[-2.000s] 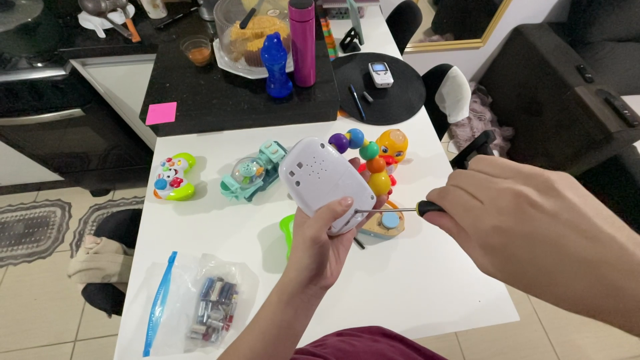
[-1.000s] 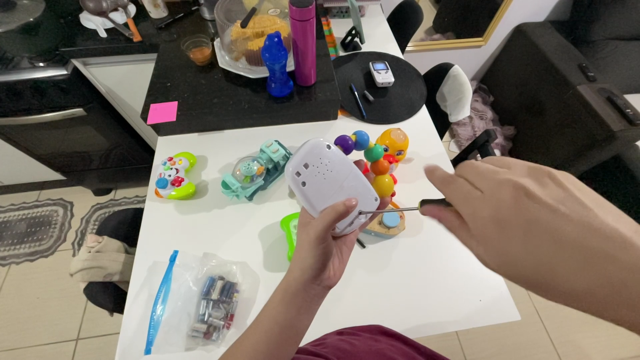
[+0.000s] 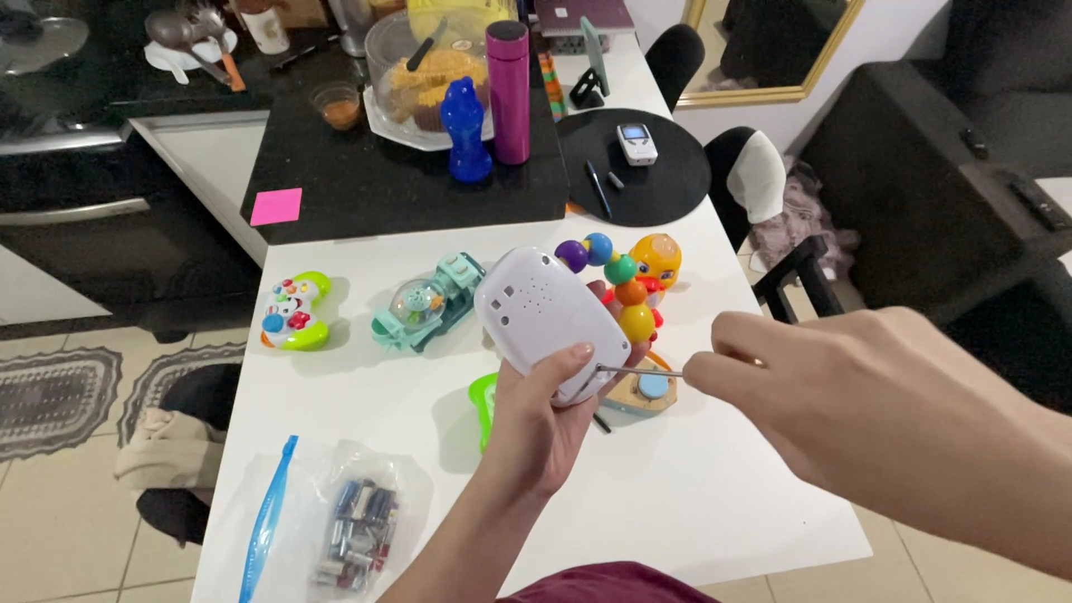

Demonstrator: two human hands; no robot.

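My left hand [image 3: 544,427] holds a white plastic toy [image 3: 553,322] with its back, speaker holes and screw holes facing me. Colourful beads [image 3: 620,268] on an arc show at the toy's right side. In my right hand [image 3: 779,377] is a screwdriver [image 3: 641,371]; its handle is hidden by the fingers and its tip meets the lower end of the toy's back, at a screw hole. Behind the toy are an orange duck toy [image 3: 656,255] and a wooden toy with a light blue button [image 3: 653,387]. A green toy [image 3: 481,406] is partly hidden by my left hand.
A game-controller toy [image 3: 295,311] and a teal toy vehicle [image 3: 431,301] lie on the white table's left. A bag of batteries [image 3: 360,528] lies near the front edge beside a blue-zip bag [image 3: 268,519]. Blue [image 3: 466,130] and magenta bottles [image 3: 508,92] stand on the black counter.
My right hand has changed its hold on the screwdriver; the handle visible earlier is now covered by the fingers. My left hand keeps the white toy in about the same place.
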